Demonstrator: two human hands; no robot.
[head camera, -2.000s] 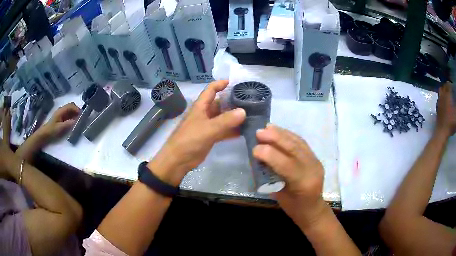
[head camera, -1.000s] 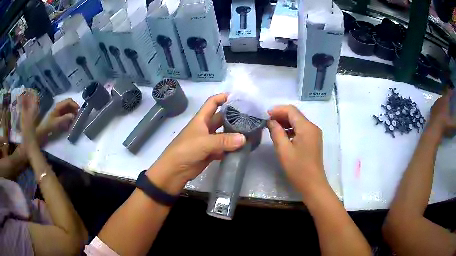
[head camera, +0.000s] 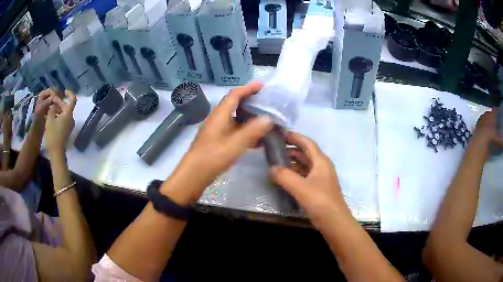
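Note:
A dark grey handheld fan (head camera: 274, 148) is between my two hands over the table edge, slightly blurred. My left hand (head camera: 231, 124) grips its round head. My right hand (head camera: 309, 173) holds its handle. A thin white translucent bag (head camera: 295, 66) covers the top of the head and stretches up and to the right, towards the upright retail box (head camera: 357, 69). The fan's grille is hidden under the bag and my left hand.
Three grey fans lie to the left, the nearest one (head camera: 174, 118) with its grille up. Open retail boxes (head camera: 225, 49) stand along the back left. A heap of small dark parts (head camera: 443, 125) lies right. Other people's arms (head camera: 59, 143) are at both sides.
The white bag now extends long over the fan's head. My right hand has moved from the head down to the handle. The fan's handle has swung to the right.

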